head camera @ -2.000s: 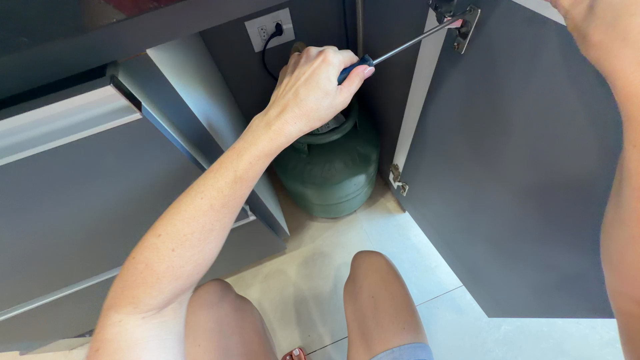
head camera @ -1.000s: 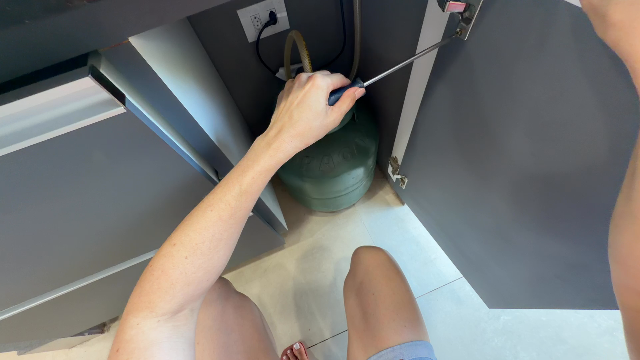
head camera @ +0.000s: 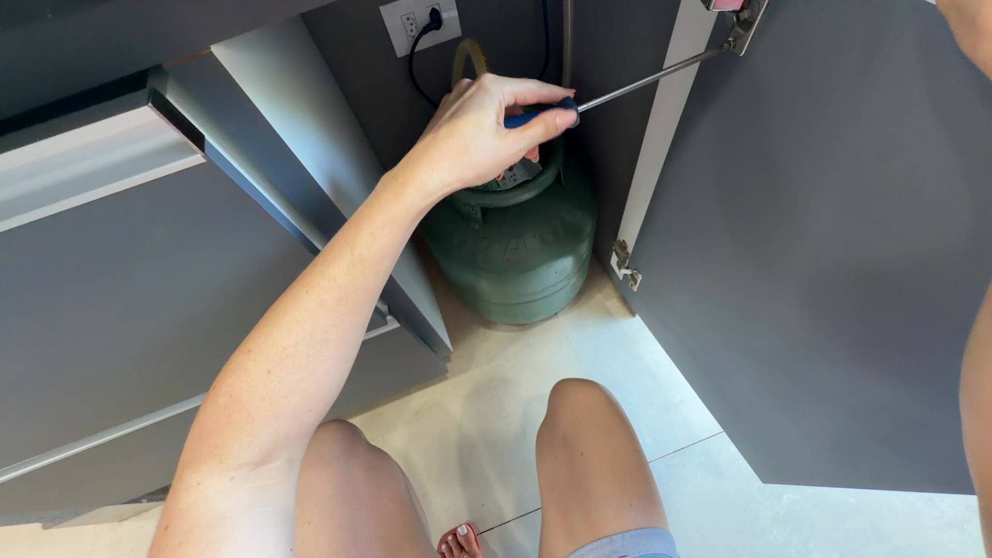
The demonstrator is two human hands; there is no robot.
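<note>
My left hand (head camera: 484, 136) grips the blue handle of a screwdriver (head camera: 655, 78), whose metal shaft slants up to the right. Its tip meets the upper metal hinge (head camera: 745, 27) of a grey cabinet door (head camera: 837, 256); the exact screw cannot be made out. At the top right edge my right hand (head camera: 965, 35) is beside the upper part of the door, its fingers outside the view. A lower hinge (head camera: 625, 265) joins the open door to the cabinet side. Behind and below my left hand stands a green gas cylinder (head camera: 515, 256), its top partly hidden by the hand.
A wall socket (head camera: 421, 23) holds a black plug and cord. A yellowish hose (head camera: 470, 56) curves above the cylinder. Grey drawers (head camera: 139, 310) with metal-coloured edges stand to the left. My knees are over the light tiled floor (head camera: 682, 418).
The screwdriver tip has shifted from higher on the upper hinge to its lower part. My left hand's fingers have changed their hold on the handle.
</note>
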